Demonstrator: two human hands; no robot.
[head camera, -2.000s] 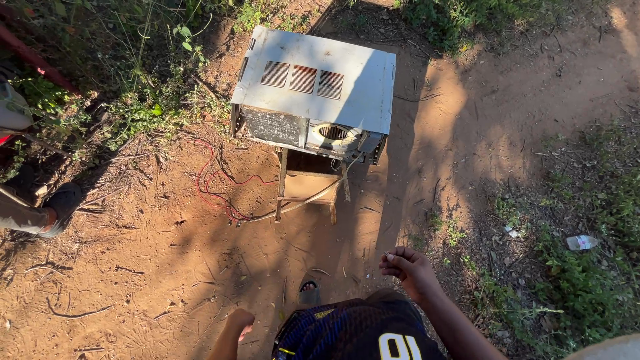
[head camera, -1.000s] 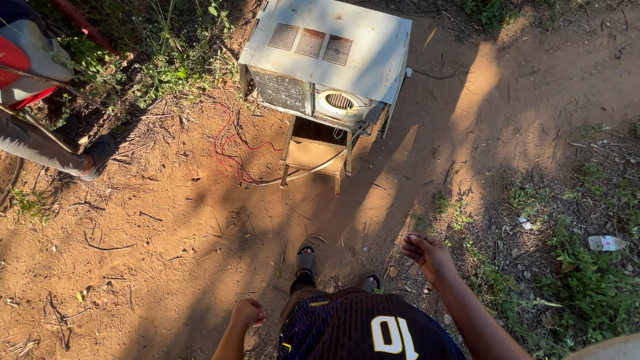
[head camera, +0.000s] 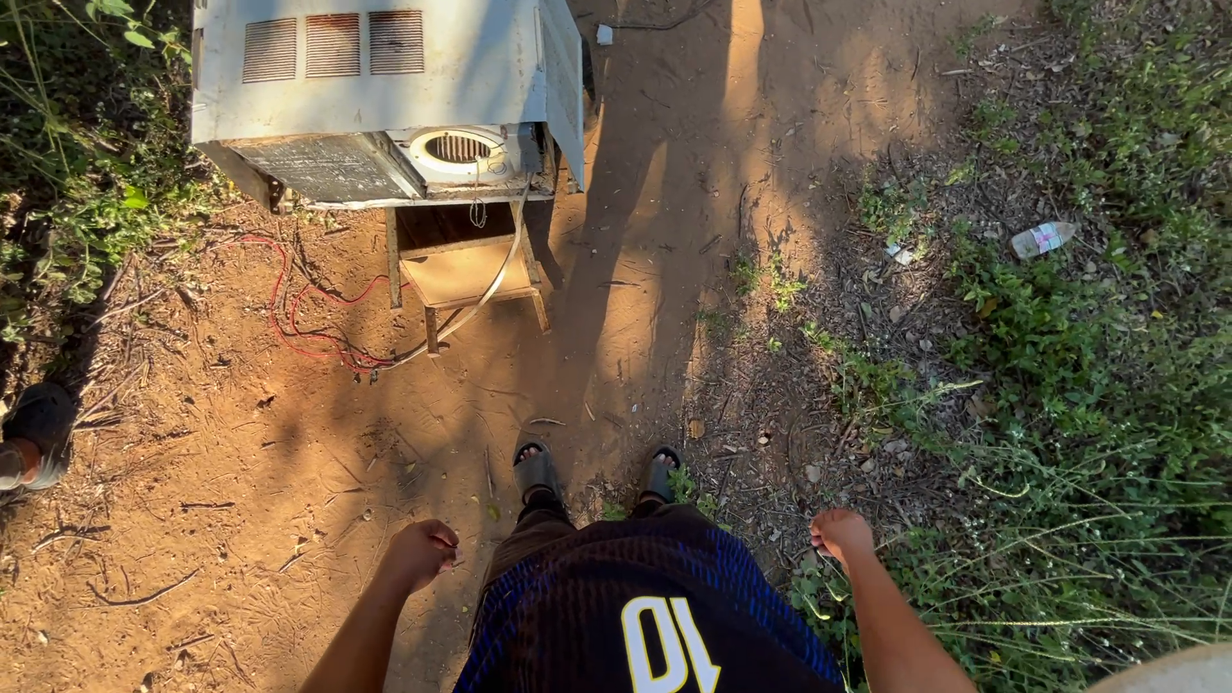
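Note:
My left hand (head camera: 423, 555) hangs beside my left thigh, its fingers curled, with no object showing in it. On the other side, my right hand (head camera: 840, 535) is also curled in a loose fist near my right hip, touching nothing. In front of my sandaled feet stands a worn metal window air conditioner (head camera: 462, 96) with louvred vents on top and a round fan opening facing me. It rests on a small wooden stand (head camera: 469, 274). A pale cable (head camera: 500, 274) hangs from it and joins red wires (head camera: 289, 313) on the dirt.
At the left edge is another person's shoe (head camera: 40, 423). Bushes (head camera: 87, 192) border the dirt path (head camera: 616, 318) on the left, weeds (head camera: 1078, 404) on the right. A plastic bottle (head camera: 1042, 240) lies among the weeds. Dry twigs (head camera: 144, 592) are scattered about.
My right hand has lowered towards my side and its fingers have curled. The view has shifted, with the air conditioner now farther left and higher. Less of the other person shows.

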